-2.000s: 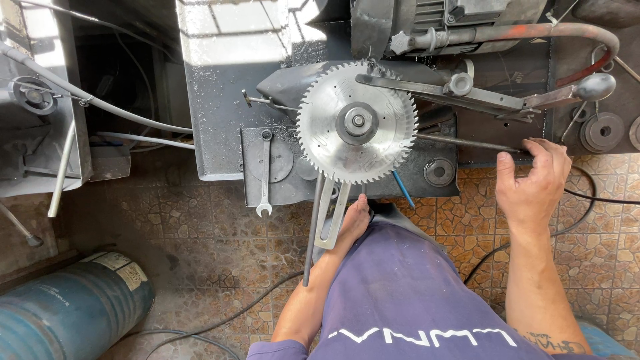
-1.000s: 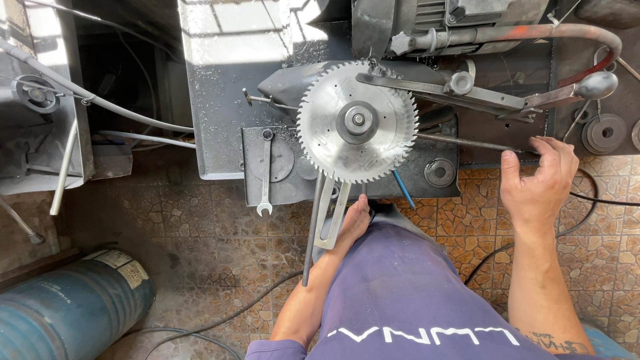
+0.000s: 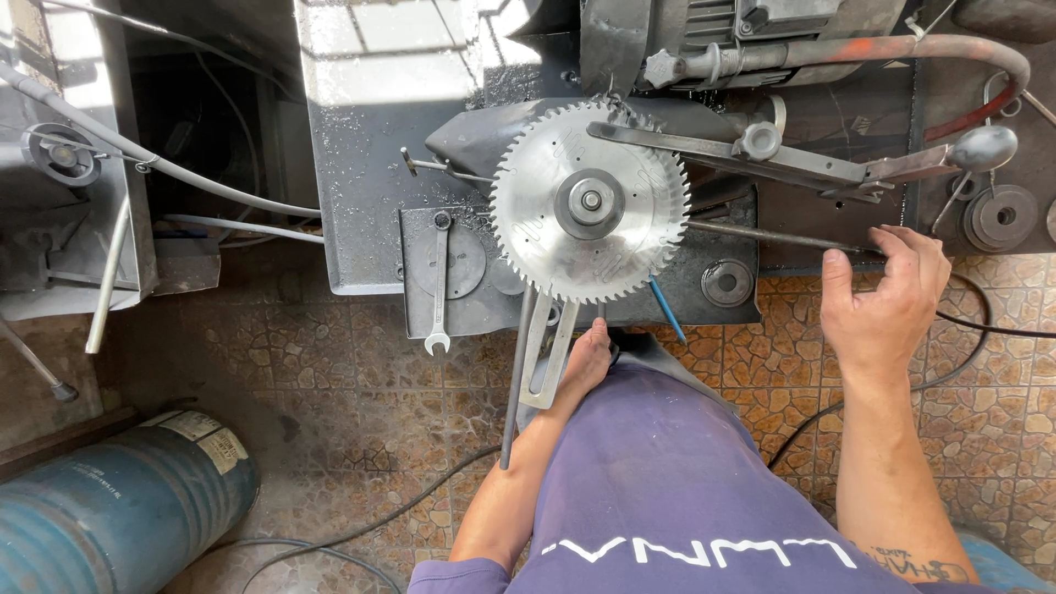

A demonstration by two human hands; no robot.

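A toothed circular saw blade [image 3: 549, 219] is mounted on a machine spindle in the middle, with a metal arm [image 3: 718, 148] reaching over its upper right. My right hand [image 3: 891, 301] is at the end of a thin metal rod [image 3: 775, 236] running right from behind the blade, thumb and fingers around it. Below the blade, my left hand [image 3: 590, 355] is by the machine's front edge, close to a slotted metal bar [image 3: 549, 355]; its fingers are partly hidden, and what they touch cannot be told. A dark rod [image 3: 517, 379] hangs left of that bar.
A combination wrench [image 3: 440, 280] lies on the metal tray [image 3: 412, 309], left of the blade. A blue stick [image 3: 668, 309] juts over its front edge. Above are an electric motor [image 3: 742, 33] and a red-grey hose [image 3: 874, 51]. A blue drum [image 3: 124, 503] lies lower left; cables cross the tiled floor.
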